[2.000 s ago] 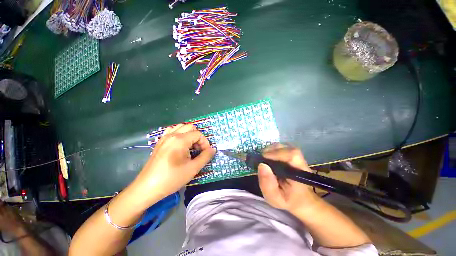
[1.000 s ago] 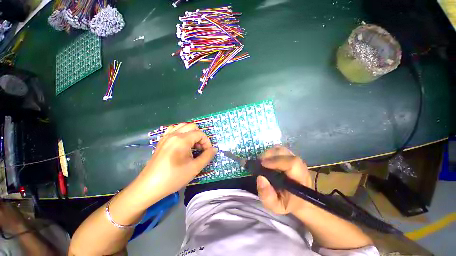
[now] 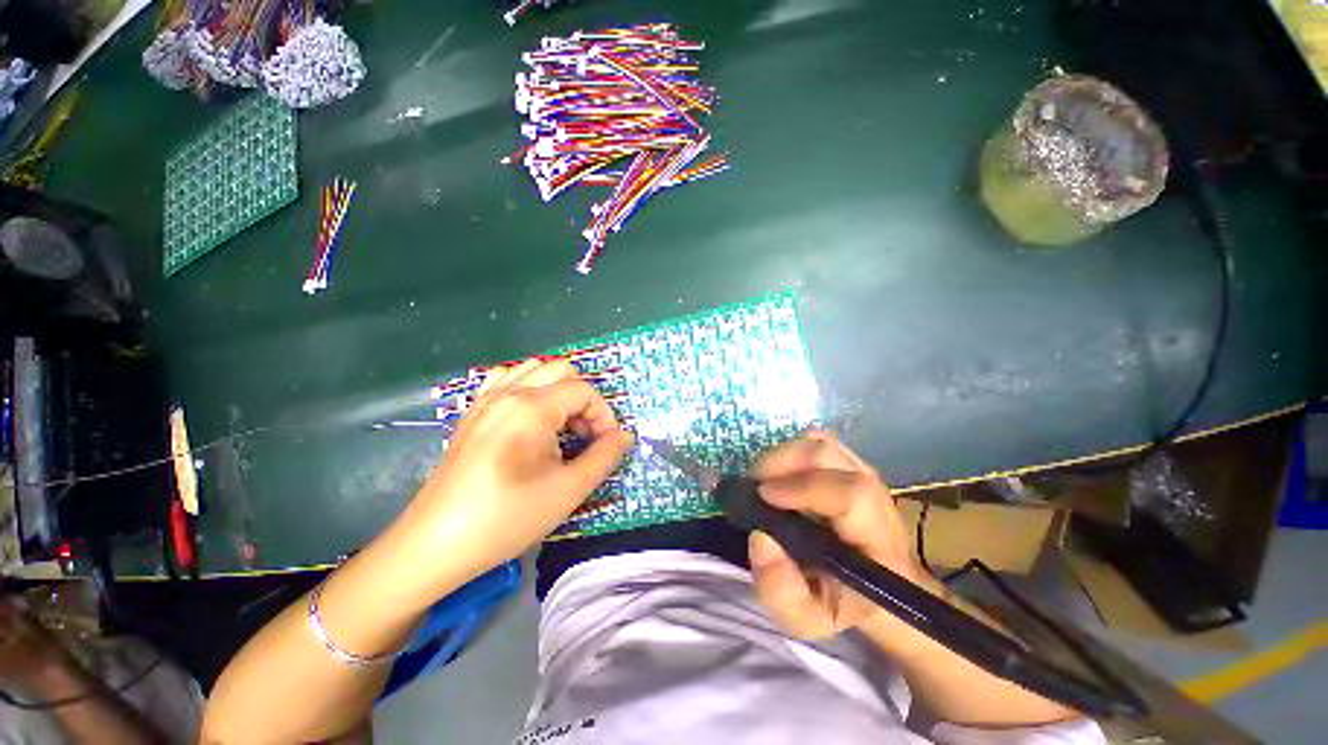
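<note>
The PCB panel lies tilted in front of me, its right part without leads. Short wire leads with white ends lie across its left part, partly hidden by my left hand. My left hand rests over the panel, thumb and forefinger pinched together at a spot near its middle; what they pinch is too small to tell. My right hand holds the black soldering iron, its thin tip pointing up-left close to my left fingertips. A thin strand of solder wire trails left across the bench.
A pile of leads lies beyond the panel, a small lead bundle to its left. A bare green panel and tied harnesses are at far left. A crusted yellowish pot stands right. Another person's arm shows at lower left.
The rear of the soldering iron has swung downward and toward me, with its tip staying near my left fingertips. My left hand has hardly moved. The view has shifted slightly.
</note>
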